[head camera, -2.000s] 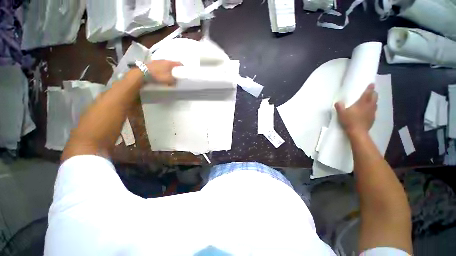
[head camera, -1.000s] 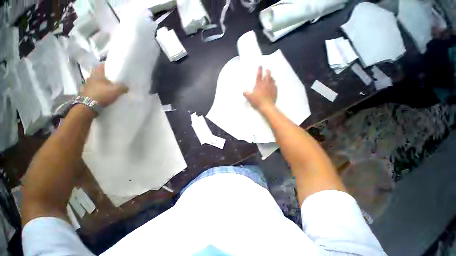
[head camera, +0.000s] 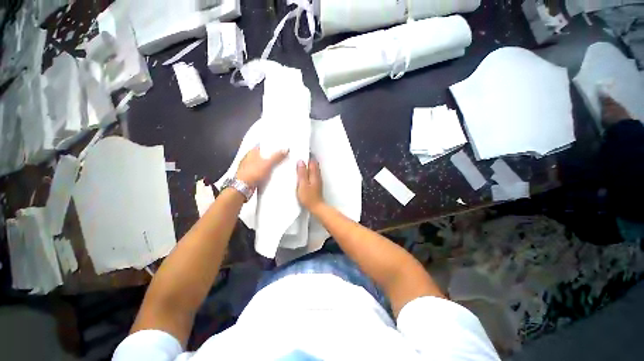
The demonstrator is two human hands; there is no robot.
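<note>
A white folded stack of cut panels point(head camera: 282, 116) lies lengthwise in front of me, on top of a wider domed panel stack point(head camera: 339, 155) on the dark table. My left hand point(head camera: 255, 169), with a metal watch at the wrist, holds the left side of the folded stack. My right hand point(head camera: 309, 185) presses its right side, fingers pointing away from me. The palms are hidden. A white tie strip point(head camera: 248, 73) lies at the stack's far end.
Tied rolled bundles point(head camera: 392, 55) lie at the back. Small cut pieces point(head camera: 436, 132) and a domed panel stack point(head camera: 519, 102) lie right. Another panel stack point(head camera: 126, 204) lies left. Another person's hand point(head camera: 613, 113) touches a panel at the far right. The table point(head camera: 381, 134) is dark.
The view has shifted right. My left hand has brought the folded panels from the left onto the right-hand stack. Both hands are now close together on them, and the left stack lies untouched.
</note>
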